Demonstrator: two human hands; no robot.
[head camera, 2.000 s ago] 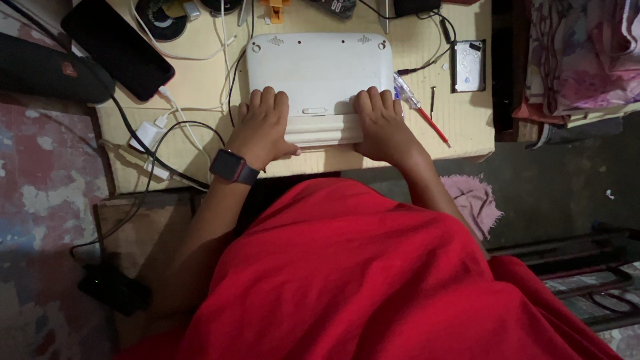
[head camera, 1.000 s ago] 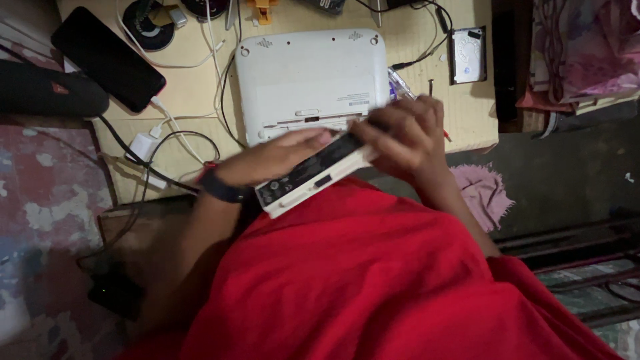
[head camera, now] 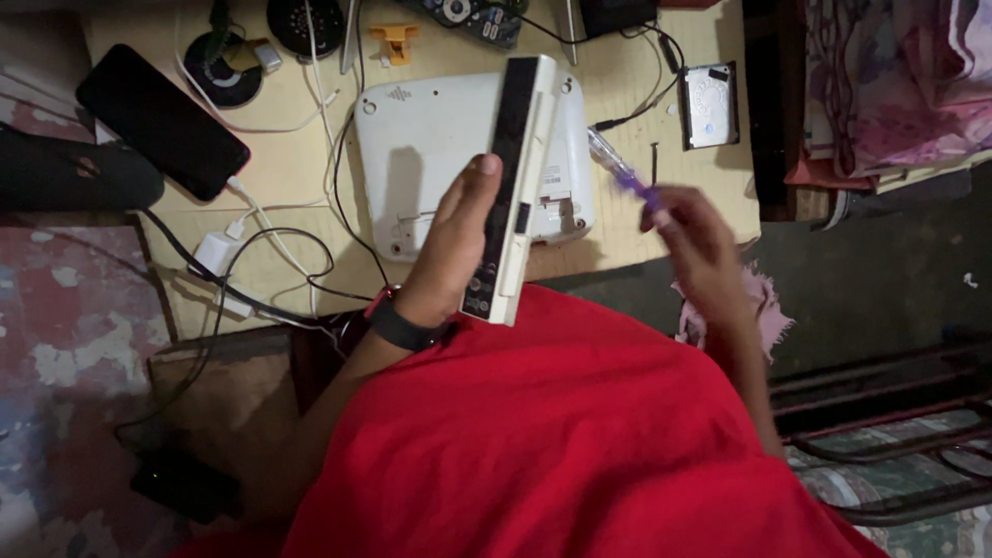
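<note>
My left hand (head camera: 453, 240), with a dark watch on its wrist, holds a long black-and-white laptop battery pack (head camera: 518, 186) on edge. Beneath it on the table lies a white laptop (head camera: 434, 147), underside up, its battery bay showing at the near edge. My right hand (head camera: 690, 240), blurred, grips the purple end of a screwdriver or pen-like tool with a clear part (head camera: 624, 167), to the right of the laptop. A dark screw or nail (head camera: 654, 164) lies beside that tool.
A hard drive (head camera: 709, 107) lies at the table's right. To the left are a smartphone (head camera: 163, 122), a black speaker (head camera: 74, 170), a white charger (head camera: 217, 252) and tangled cables. A remote control (head camera: 465, 15) and an orange plastic piece (head camera: 397, 43) lie behind the laptop.
The battery pack, in place under both hands at first, has come out of the laptop and now stands upright in my left hand. My right hand has moved right and taken hold of the pen-like tool.
</note>
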